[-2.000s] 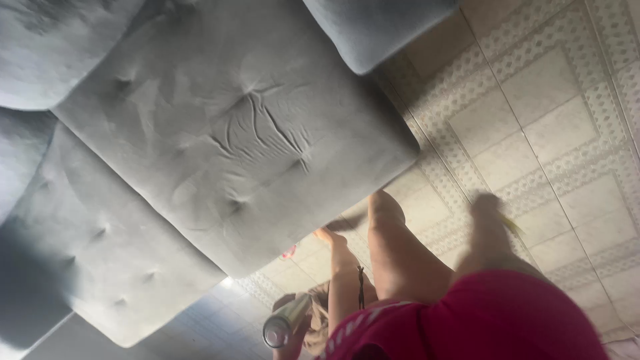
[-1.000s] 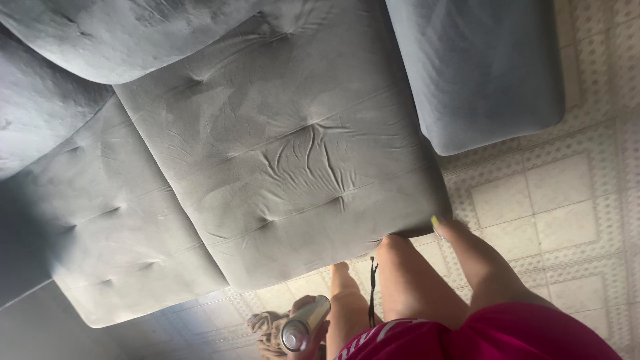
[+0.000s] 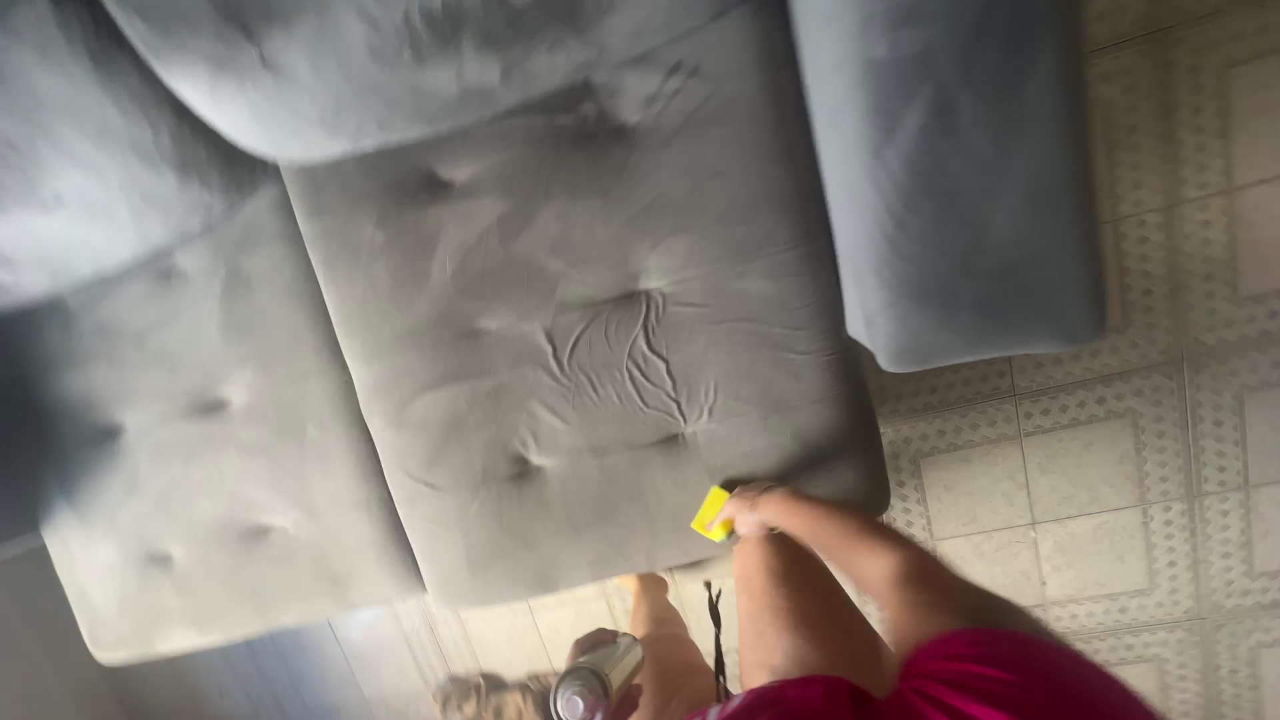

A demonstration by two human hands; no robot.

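My right hand (image 3: 748, 508) is closed on a yellow sponge (image 3: 712, 514), low over the front edge of a grey tufted sofa seat cushion (image 3: 480, 400). Creases run across the cushion's fabric between its tufts. Near the bottom of the view my left hand (image 3: 622, 690) holds a metal spray can (image 3: 597, 678), its round end towards the camera. The can is in front of the sofa, beside my leg. Part of the left hand is hidden behind the can.
A second seat cushion (image 3: 220, 450) adjoins on the left. Back cushions (image 3: 380, 70) lie along the top, and a grey armrest (image 3: 960, 180) stands on the right. Patterned floor tiles (image 3: 1080, 470) surround the sofa. A blurred brown thing (image 3: 480, 695) is beside the can.
My right hand has come from over the floor beside my leg to the front edge of the seat cushion, and the yellow sponge now shows plainly. The left hand still holds the can.
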